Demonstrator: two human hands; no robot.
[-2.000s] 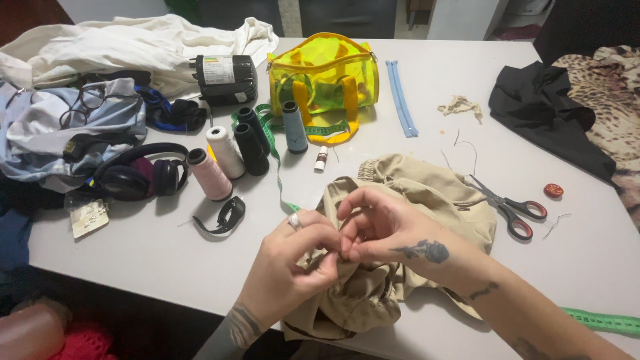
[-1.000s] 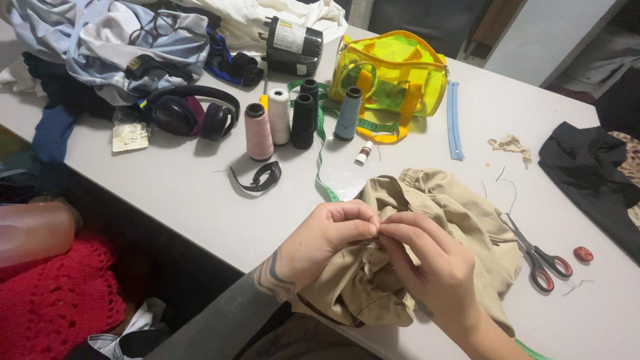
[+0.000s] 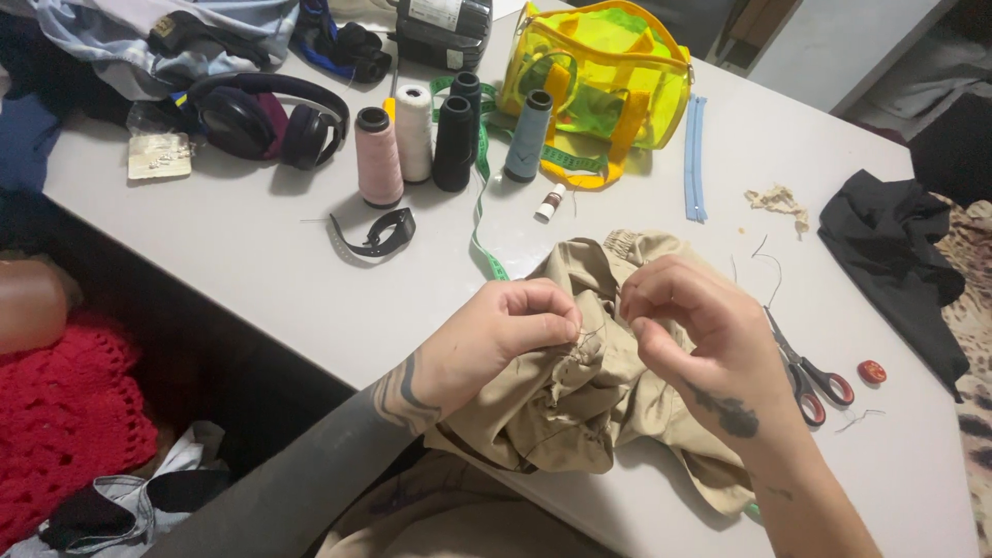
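Khaki gathered fabric (image 3: 573, 411) lies bunched at the table's near edge, with dark thread running over its folds. Above it, my left hand (image 3: 515, 333) pinches a dark thread at the fabric, thumb against forefinger. My right hand (image 3: 697, 333) is raised over the cloth a short way to the right, its thumb and fingertips close together; whether a needle or thread is between them cannot be made out. Scissors with black and red handles (image 3: 810, 372) lie beside my right wrist. Loose dark thread (image 3: 775, 267) curls on the table above them.
Thread cones, including a pink one (image 3: 378, 159) and a blue one (image 3: 528, 138), stand beyond the fabric near a green tape measure (image 3: 484, 252). Around them lie a black watch (image 3: 376, 236), headphones (image 3: 267, 120), a yellow transparent bag (image 3: 597, 70), a blue zipper (image 3: 695, 159) and black cloth (image 3: 891, 271).
My hands, together at the fabric in both earlier frames, are now apart, the right one off to the right. The view has shifted.
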